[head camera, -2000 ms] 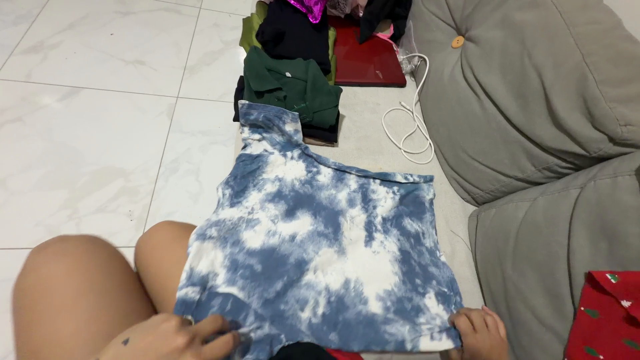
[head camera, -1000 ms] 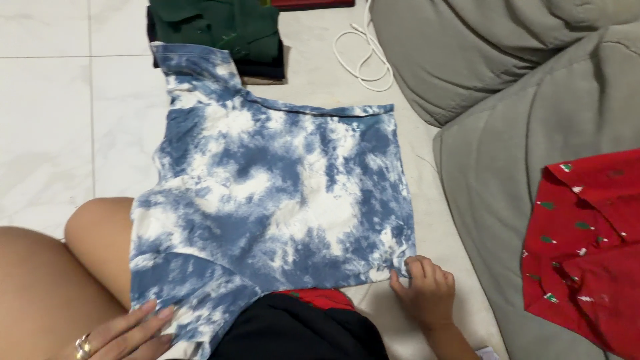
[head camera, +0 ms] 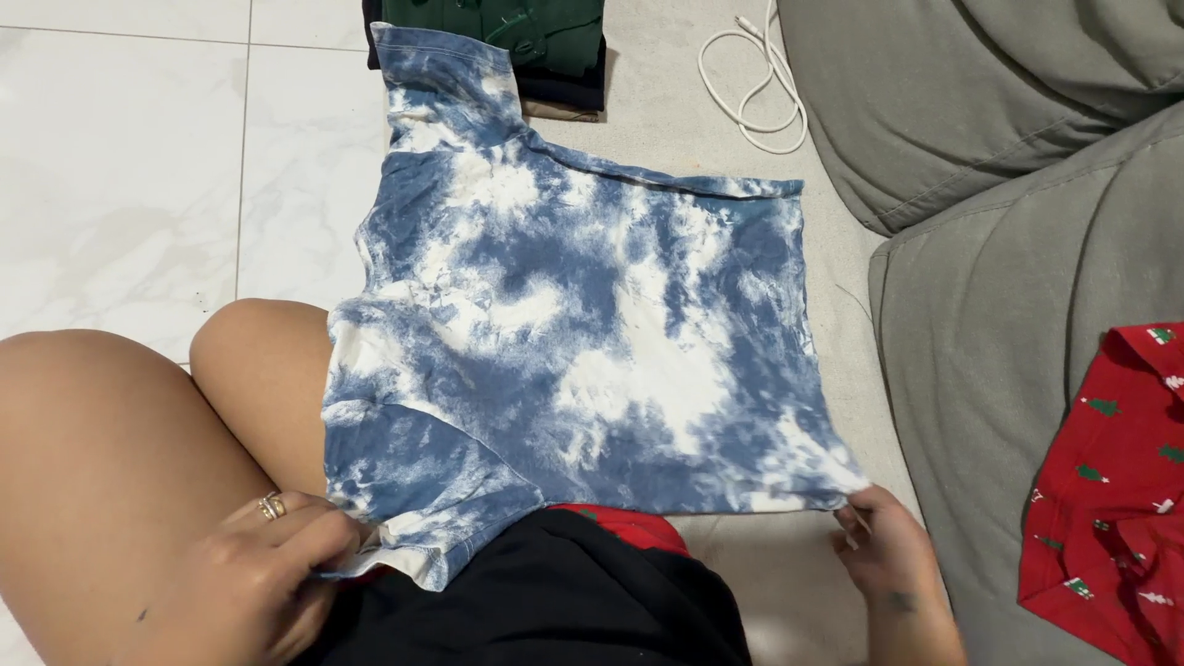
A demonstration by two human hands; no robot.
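Observation:
A blue and white tie-dye T-shirt (head camera: pixel 592 324) lies spread out on the light seat, its near part over the lap and one thigh. At the lower left, my left hand (head camera: pixel 277 555) pinches the end of the near sleeve between thumb and fingers; a ring is on one finger. At the lower right, my right hand (head camera: pixel 874 536) grips the near corner of the shirt's hem. The other sleeve points away, its end against the dark green folded garment (head camera: pixel 555 32).
Grey cushions (head camera: pixel 1017 240) line the right side, with a red tree-print cloth (head camera: pixel 1101 481) on them. A white cable (head camera: pixel 754 88) lies coiled beyond the shirt. White floor tiles (head camera: pixel 120 166) are at the left. Black cloth (head camera: pixel 536 601) covers the lap.
My left hand lay flat on the near sleeve one second ago and now grips its end. The view has shifted down towards the lap since two seconds ago.

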